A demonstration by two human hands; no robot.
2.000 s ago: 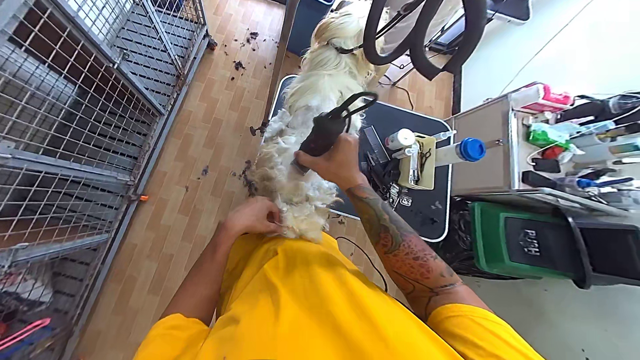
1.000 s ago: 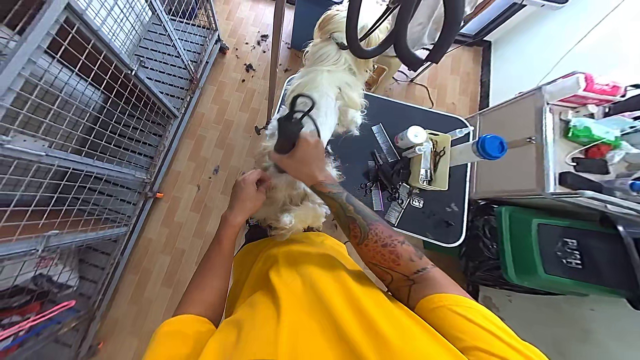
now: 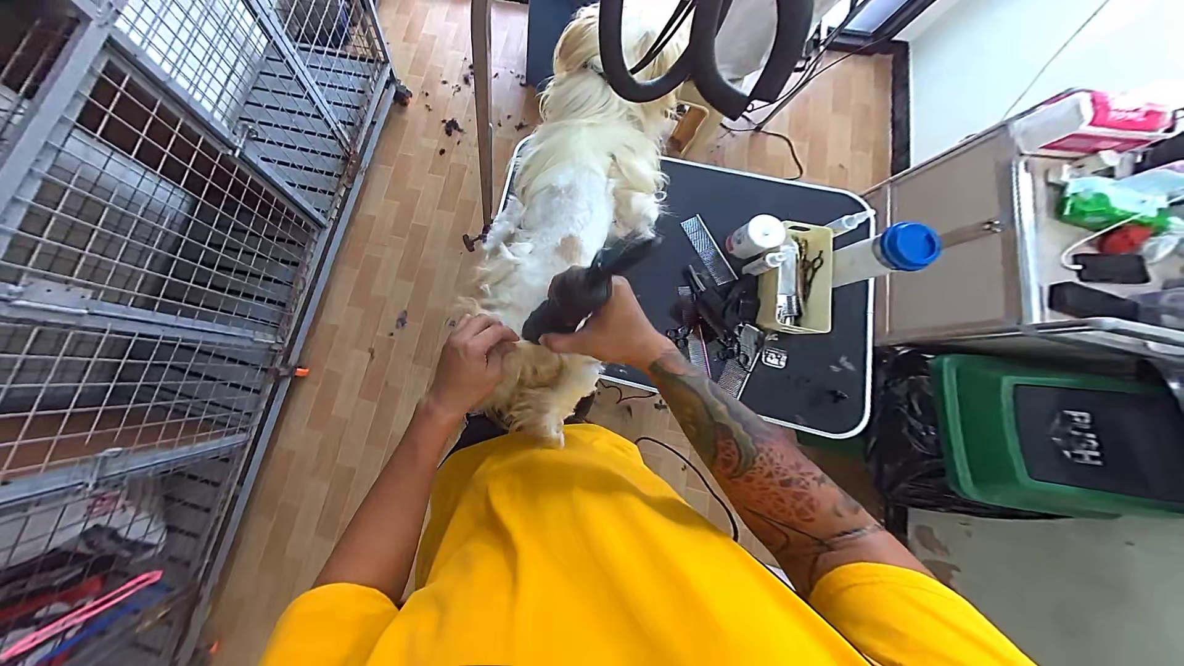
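A long-haired cream dog (image 3: 569,199) stands on a black grooming table (image 3: 823,379), its head away from me and its rump near my yellow shirt. The coat along its back is clipped short, while longer hair hangs at the sides, head and rump. My right hand (image 3: 610,324) is closed around black hair clippers (image 3: 578,296), whose front end meets the hair at the dog's rump. Just left of the clippers, my left hand (image 3: 476,361) has its fingers pinched together at the rump hair; whether they grip a tuft cannot be told.
Right of the dog lie metal combs (image 3: 708,250), black tools (image 3: 717,305), a white bottle (image 3: 756,237) and a cream basket (image 3: 819,319) with scissors. A blue-capped bottle (image 3: 902,248) stands at the table edge. Black hoses (image 3: 712,55) hang above. Wire cages (image 3: 166,240) line the left; a green bin (image 3: 962,435) is right.
The clippers in my right hand have come back toward the dog's rump and turned, with their rear end now pointing up and right. My left hand remains beside the rump. The view has shifted slightly.
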